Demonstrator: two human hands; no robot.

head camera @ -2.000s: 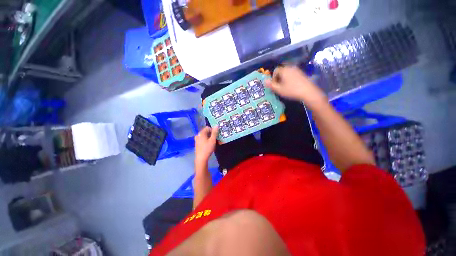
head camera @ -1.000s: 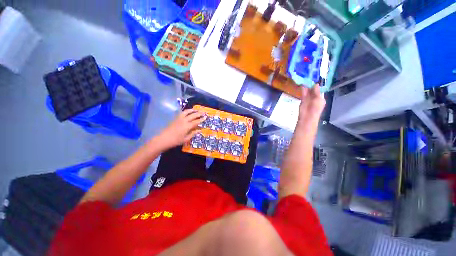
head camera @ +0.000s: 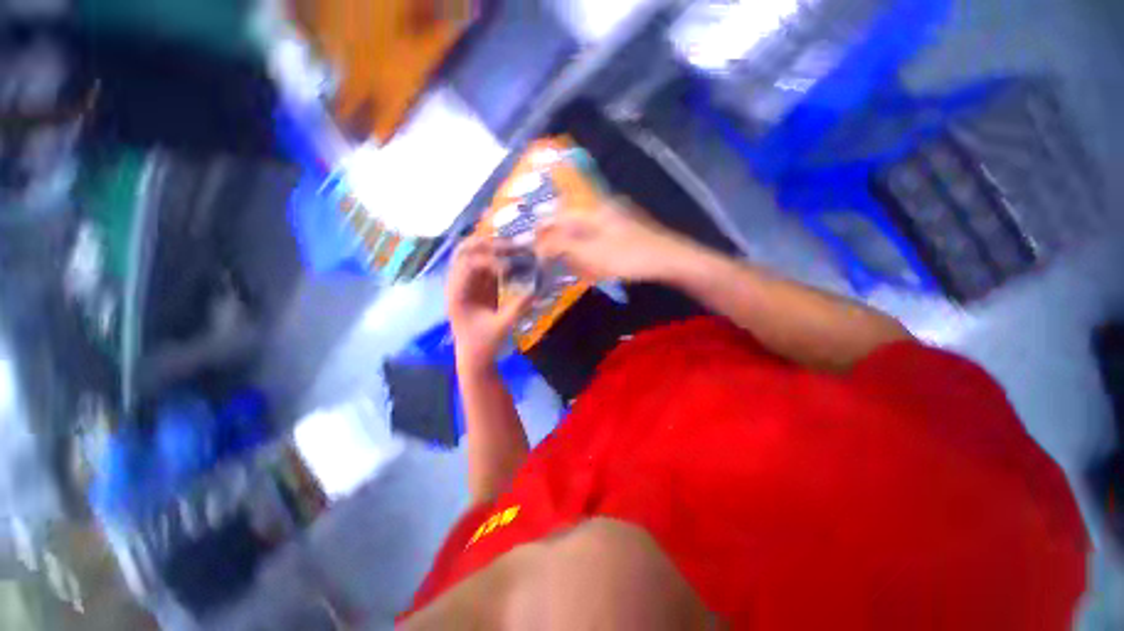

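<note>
The orange fixture base (head camera: 566,300) lies tilted on my black-trousered lap, with silver and dark workpieces (head camera: 526,203) on it. The view is strongly blurred. My left hand (head camera: 478,296) is at the base's left edge, its thumb and fingers apart around the lower left part. My right hand (head camera: 604,240) reaches over the base from the right, with its fingertips at the workpieces near my left hand. The hands hide part of the base. Blur hides whether either hand grips a workpiece.
The white machine table (head camera: 425,166) with its orange block (head camera: 376,56) is ahead. A green-framed fixture (head camera: 370,234) stands left of it. A dark gridded tray (head camera: 955,216) is by a blue stool (head camera: 851,228) at right. Another dark tray (head camera: 422,401) is at lower left.
The green cover came off the base and was in my right hand over the machine; now that hand is empty of it and back at the base. The view has swung round.
</note>
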